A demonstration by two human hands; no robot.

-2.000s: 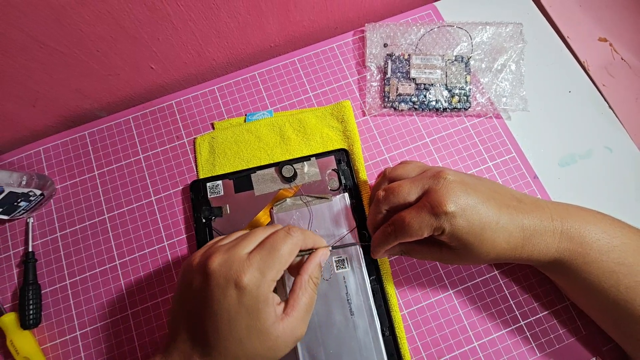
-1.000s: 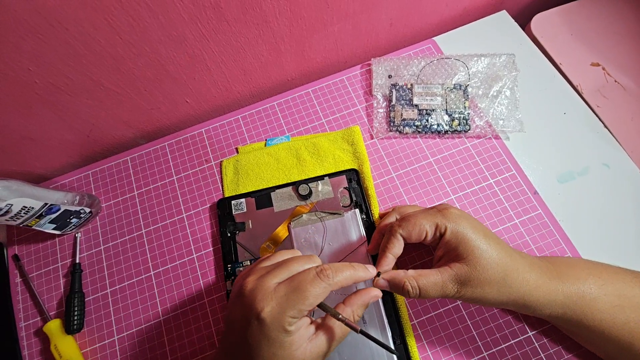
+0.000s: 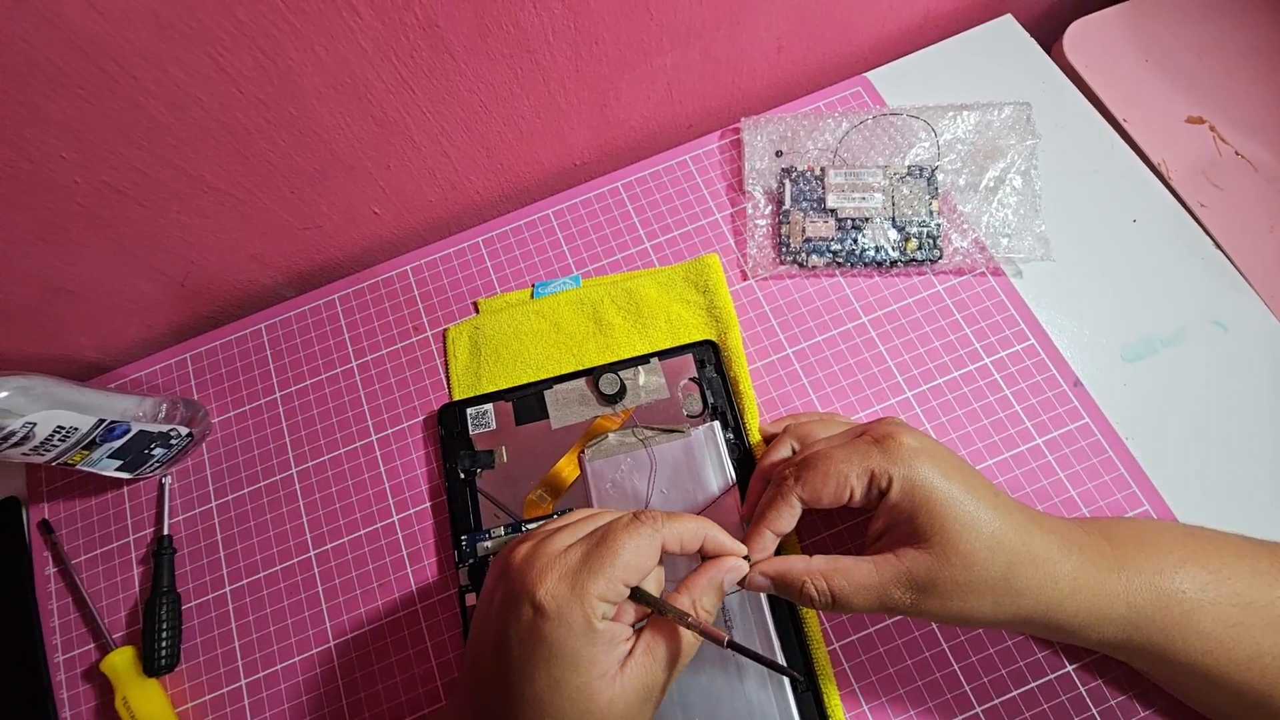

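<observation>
An opened tablet (image 3: 520, 450) in a black frame lies on a yellow microfiber cloth (image 3: 600, 320). Its silver battery pack (image 3: 670, 475), orange flex cable (image 3: 567, 470) and a round component (image 3: 610, 385) are exposed, with thin wires running over the battery. My left hand (image 3: 610, 600) is above the battery, thumb and index finger pinching a tiny dark part (image 3: 743, 562); a thin dark metal tool (image 3: 700, 628) is held across the same hand. My right hand (image 3: 880, 520), over the tablet's right edge, pinches at the same small part, fingertips meeting the left ones.
A circuit board (image 3: 860, 215) in a bubble-wrap bag (image 3: 1000, 190) lies at the upper right of the pink cutting mat (image 3: 330, 400). At left are a clear plastic bottle (image 3: 110, 425), a black-handled screwdriver (image 3: 162, 605), a yellow-handled screwdriver (image 3: 135, 685) and a dark object (image 3: 20, 610).
Two seconds ago my left hand held the tool at the battery's right edge, with my right hand beside it. Since then the fingertips of both hands have come together and the tool points down to the right.
</observation>
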